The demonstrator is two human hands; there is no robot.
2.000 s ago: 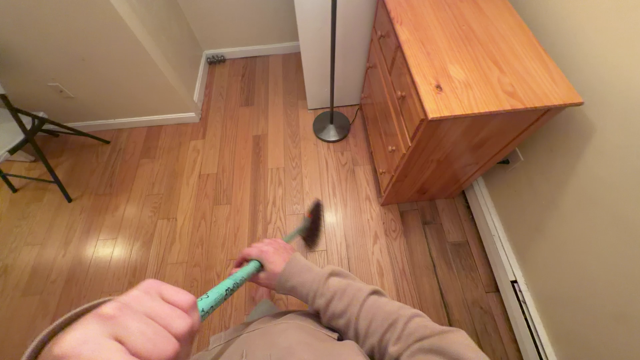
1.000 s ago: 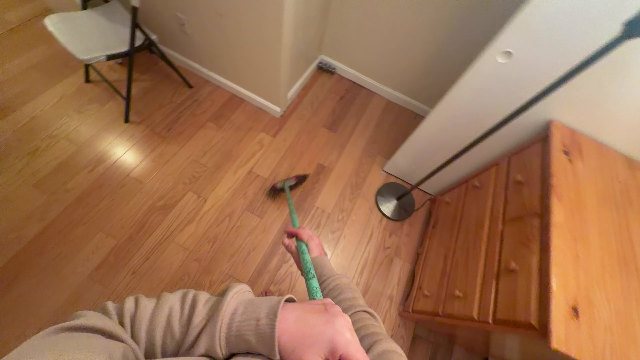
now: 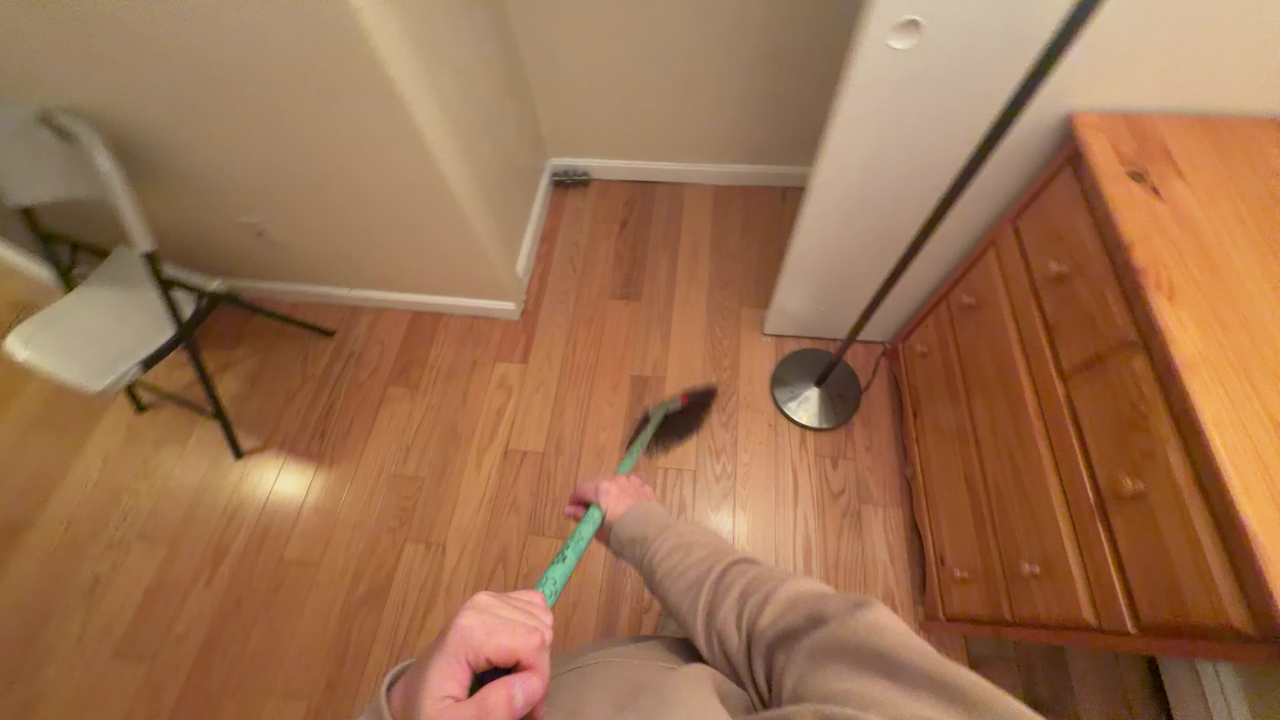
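A broom with a green patterned handle (image 3: 572,556) slants away from me over the wood floor. My left hand (image 3: 500,650) is closed around the upper end of the handle, near the bottom of the view. Farther down the handle my right hand (image 3: 612,498) grips it, the sleeved arm reaching in from the lower right. The dark broom bristles (image 3: 680,420), slightly blurred, are at or just above the floorboards, left of the lamp base. Whether they touch the floor I cannot tell.
A floor lamp's round metal base (image 3: 816,389) stands beside a white panel (image 3: 850,200) and a wooden dresser (image 3: 1060,430) on the right. A folding chair (image 3: 110,320) is at the left. A wall corner with white baseboard (image 3: 400,300) juts out ahead.
The view has swung back toward the right since one second ago. Both hands have stayed on the handle, and the broom head now lies nearer the lamp base than one second ago.
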